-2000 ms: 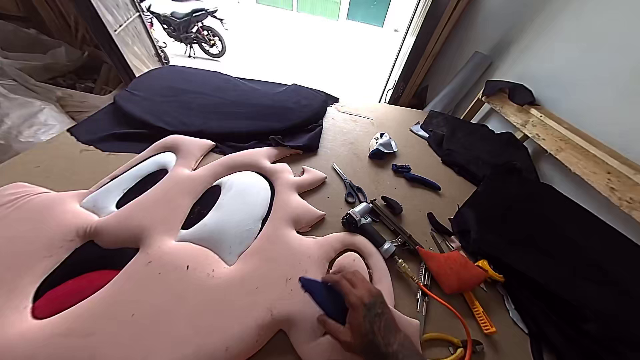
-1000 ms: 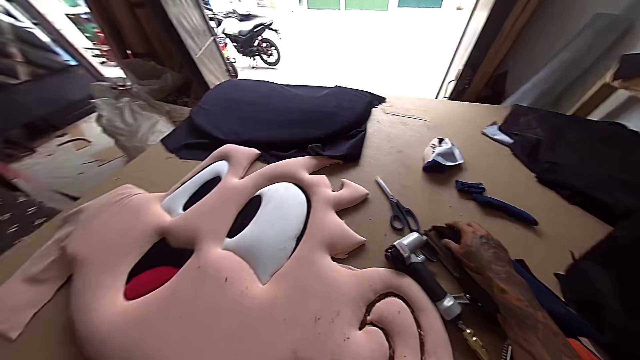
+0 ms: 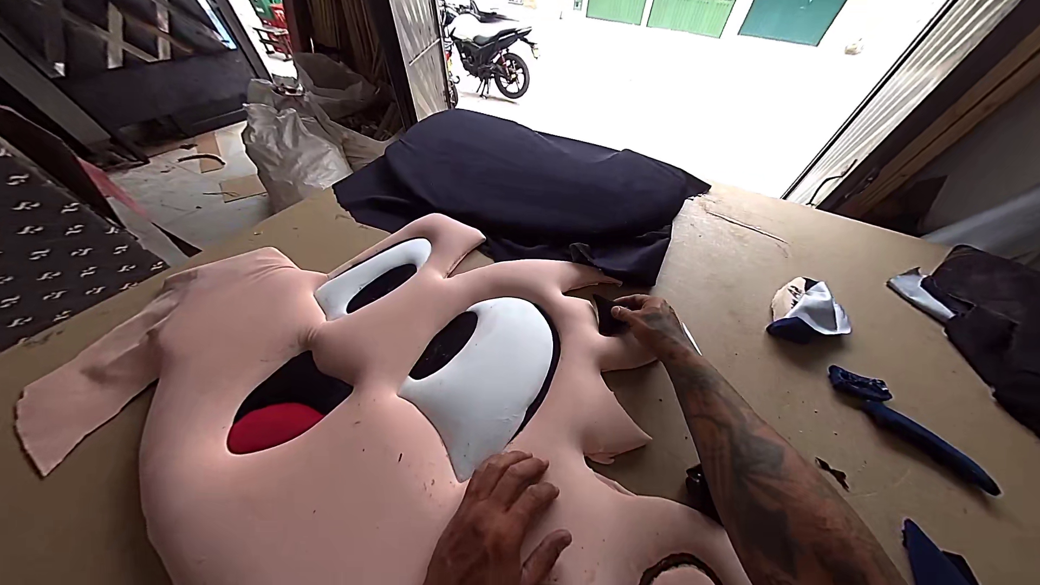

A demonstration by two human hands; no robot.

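A large padded cartoon face in pink fabric lies on the table, with white eyes, black pupils and a red tongue in a dark mouth. My left hand rests on it with fingers apart, just below the larger white eye. At the jagged right edge of the face, my right hand pinches a small dark piece between thumb and fingers, in a notch between two pink points. My tattooed right forearm hides part of the table and whatever lies beneath it.
Dark navy fabric covers the table's far part. At the right lie a white and blue fabric-covered piece, a curved navy piece and black fabric. Plastic sacks stand on the floor; a motorcycle is outside.
My right hand has moved from beside the pneumatic tool and scissors to the notched edge of the face, now with a small dark piece in it. My left hand has come into view on the pink fabric.
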